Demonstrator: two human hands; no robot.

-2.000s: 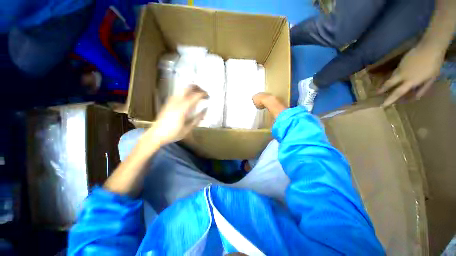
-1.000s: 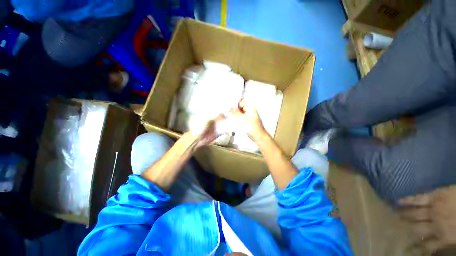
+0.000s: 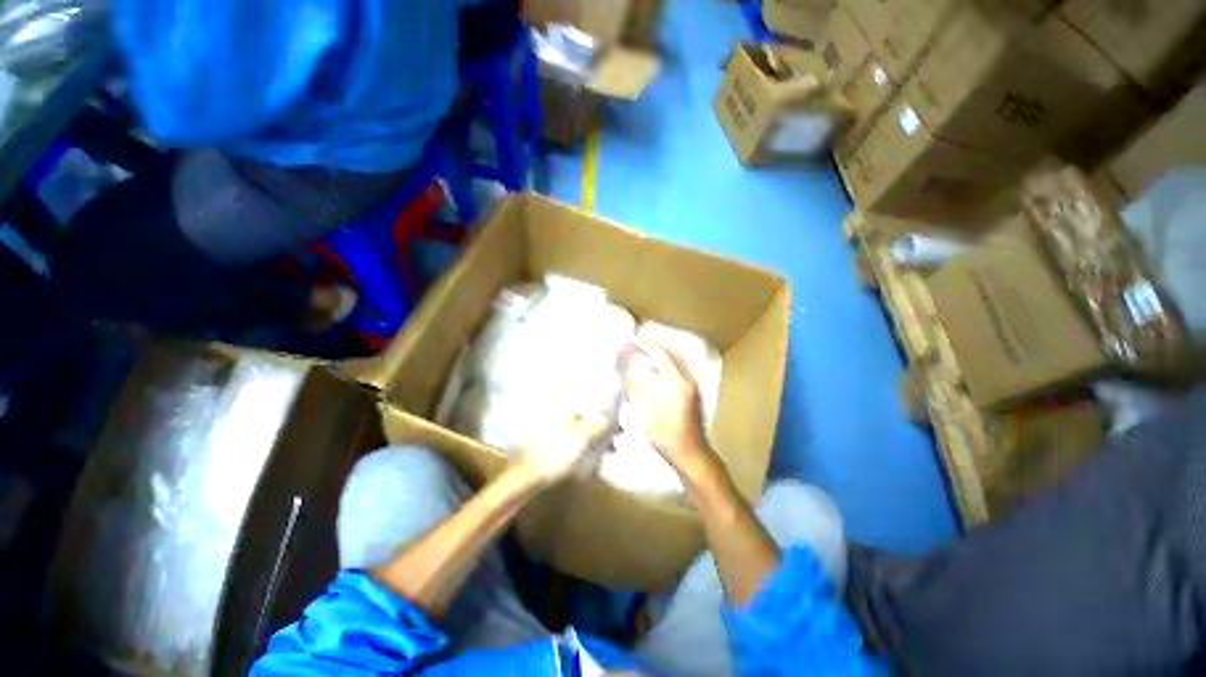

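Note:
An open brown carton (image 3: 648,271) stands between my knees, with white, glossy bagged goods (image 3: 549,351) in it. My left hand (image 3: 562,443) is over the near part of the goods, its fingers pointing to the right. My right hand (image 3: 664,397) is over the right part, close to my left hand. Something white lies between the two hands, but glare and blur hide its outline, and I cannot tell whether either hand grips it.
A side carton (image 3: 311,489) with clear-white plastic is at my left. A person in blue (image 3: 304,79) sits at the upper left by a blue stool (image 3: 370,271). A wooden pallet (image 3: 926,384) with brown cartons (image 3: 1012,311) is at the right. A person's dark trouser leg (image 3: 1045,542) is at the lower right.
My view has tilted up, showing more floor and the pallet cartons. Both hands came together over the goods and remain there. The large carton and the other person's hand at the right have left view.

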